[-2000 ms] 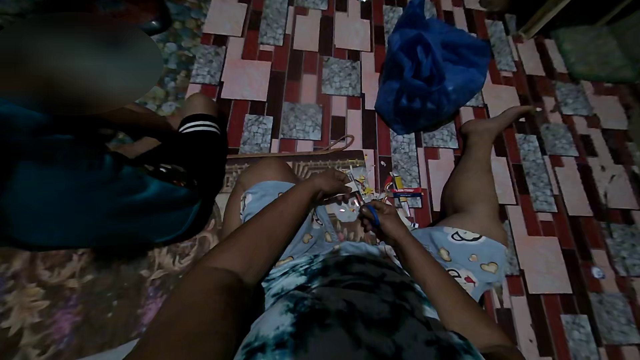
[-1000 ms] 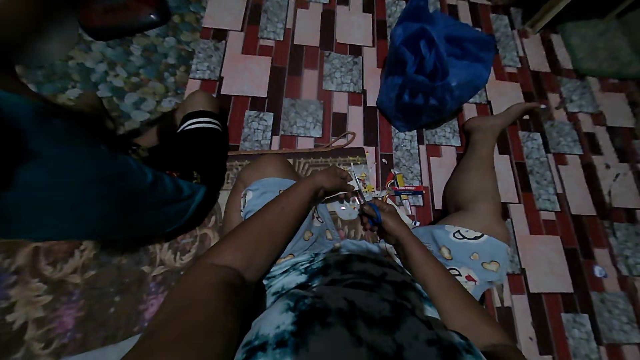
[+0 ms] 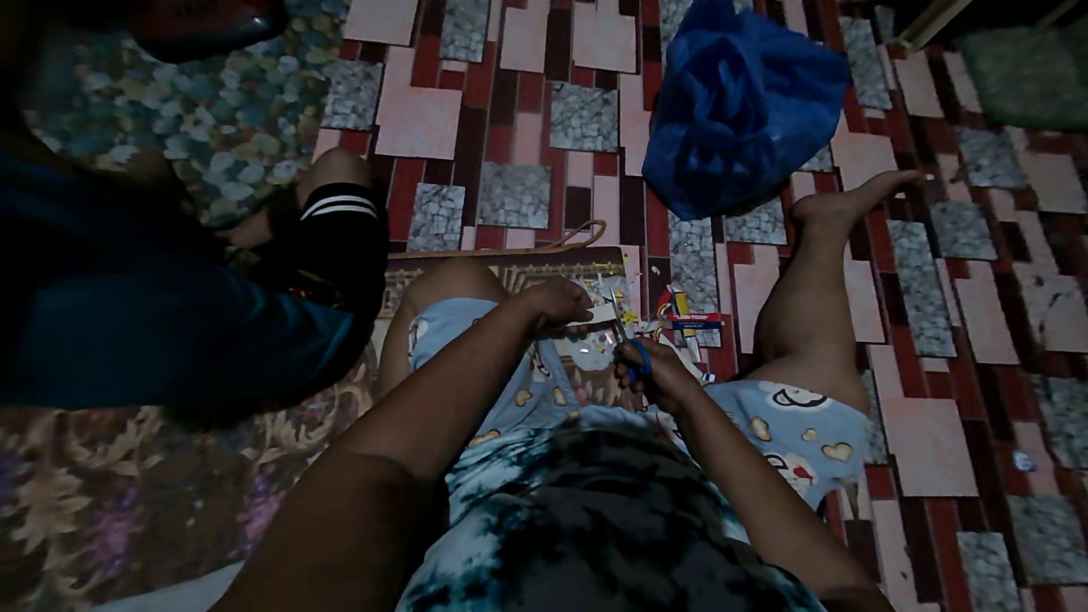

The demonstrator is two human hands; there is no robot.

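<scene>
My left hand (image 3: 557, 308) holds a small pale strip (image 3: 597, 316), which looks like paper or card, above my lap. My right hand (image 3: 659, 371) grips the blue handles of a pair of scissors (image 3: 635, 357). Their blades point up and away from me and meet the strip's right end. Under and beyond my hands lie small white and yellow scraps (image 3: 627, 316) on the patterned mat. Right beside them rests a red and blue box (image 3: 697, 322) bearing writing, with a yellow item (image 3: 680, 302) against it. A pale round piece (image 3: 592, 353) is partly visible below the strip.
A crumpled blue plastic bag (image 3: 739, 110) sits on the patterned floor ahead. Another person (image 3: 170, 297) in a dark teal top sits close on my left. A loop of tan cord (image 3: 586, 234) lies along the mat's far edge. My bare leg (image 3: 807, 289) stretches out to the right.
The pale strip between my hands shows more plainly now, with the scissor blades at its end. Both hands stay near the same place. The person on the left has leaned, their head now mostly out of view.
</scene>
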